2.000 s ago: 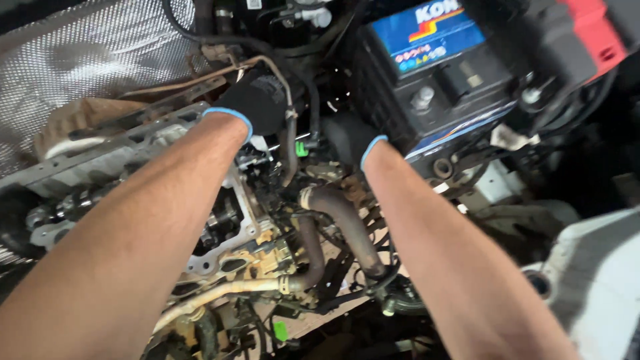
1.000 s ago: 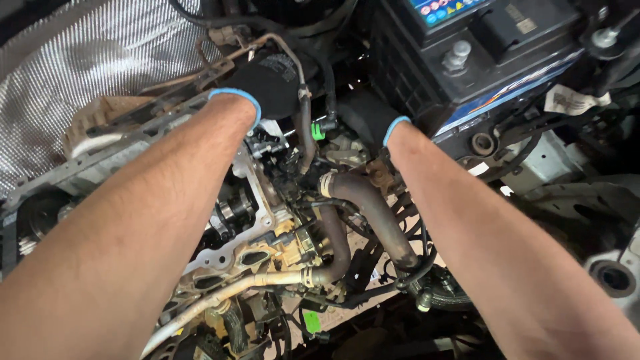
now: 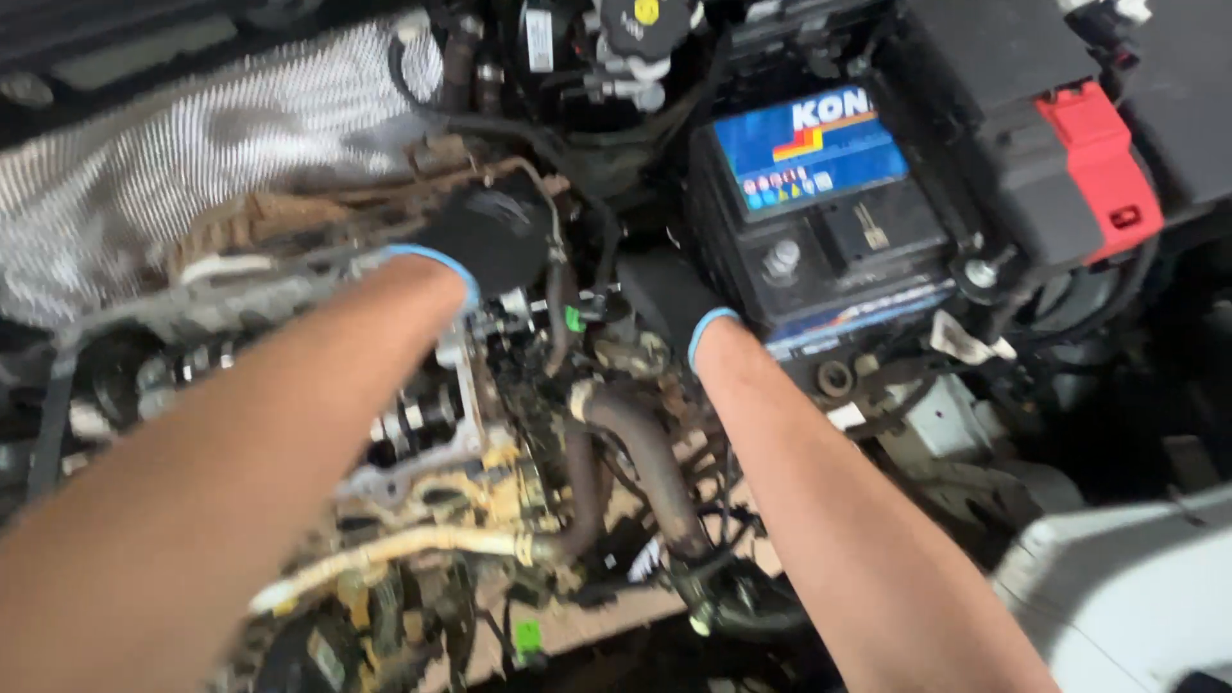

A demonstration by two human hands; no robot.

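Both my hands wear dark gloves with light blue cuffs and reach down into an engine bay. My left hand (image 3: pixel 500 236) is at the far end of the opened engine's cylinder head (image 3: pixel 462 385), beside a thin metal pipe (image 3: pixel 556 226); its fingers are hidden. Just left of the car battery (image 3: pixel 828 217) is my right hand (image 3: pixel 664 289), its fingertips lost in the dark gap behind the hoses. Whether either hand holds anything cannot be seen. Between and below the hands lie a green clip (image 3: pixel 574 319) and a thick rubber coolant hose (image 3: pixel 640 448).
A silver heat shield (image 3: pixel 221 125) lines the upper left. A pale pipe (image 3: pixel 414 544) runs along the engine's near side. At the upper right sits a black cover with a red part (image 3: pixel 1102 164). A white body panel (image 3: pixel 1136 577) is at the lower right.
The view has shifted and shows more of the battery than one second ago. Both hands remain in about the same places among the pipes and hoses.
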